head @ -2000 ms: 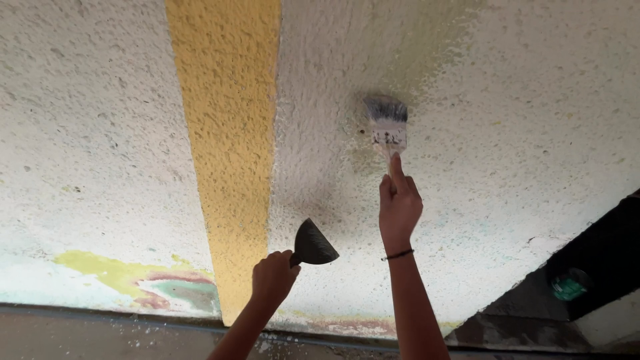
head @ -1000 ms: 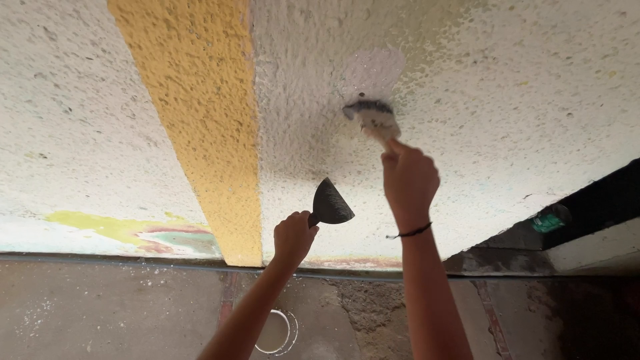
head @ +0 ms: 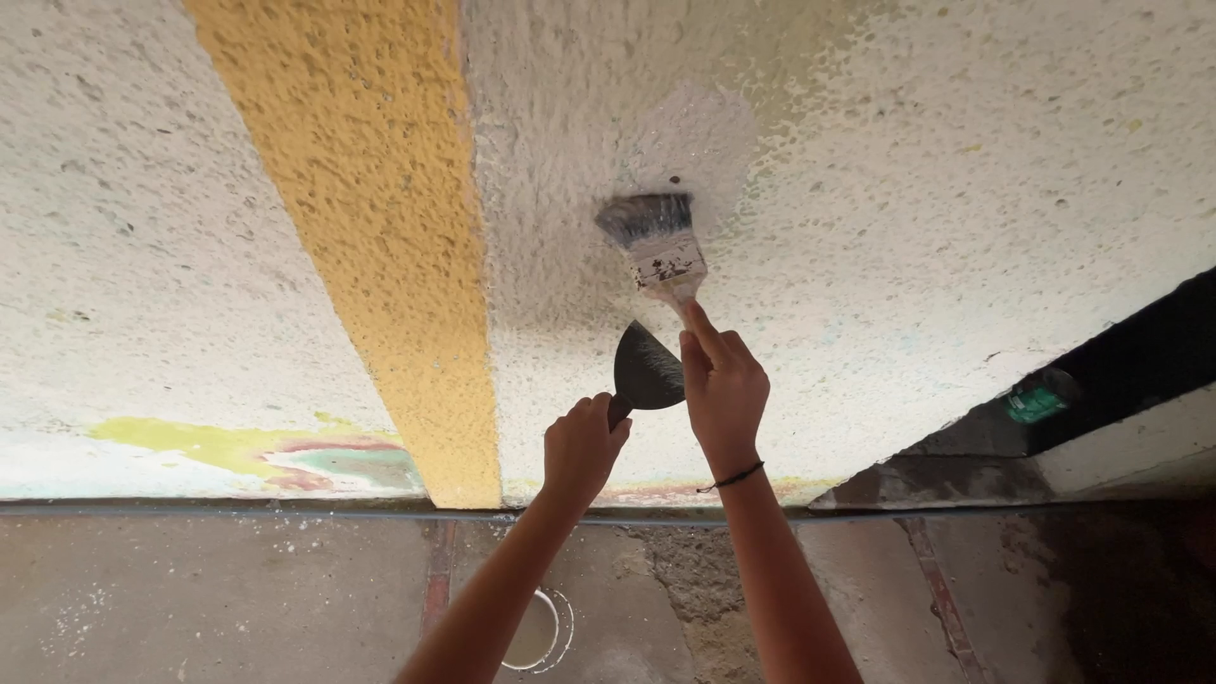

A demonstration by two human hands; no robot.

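My right hand (head: 727, 394), with a dark cord bracelet at the wrist, grips the handle of a wide paintbrush (head: 663, 249). Its dark bristles press on the rough, textured wall (head: 570, 171), beside a small dark hole. White paint coats the ferrule. My left hand (head: 579, 451) is closed around the handle of a black putty knife (head: 646, 370) with a broad rounded blade, lower than the brush and left of my right hand. The blade's right edge meets my right hand in the view; whether they touch I cannot tell. A pinkish damp-looking patch lies above the brush.
A yellow vertical stripe (head: 380, 228) runs down the wall left of the brush. On the concrete floor (head: 237, 589) stands a round white container (head: 534, 635), partly behind my left forearm. At right, a green object (head: 1040, 399) sits in a dark opening beyond the wall's edge.
The brush was above the small hole two seconds ago and is now just below it. A pale patch shows where the brush was. The view has tilted down, showing more floor.
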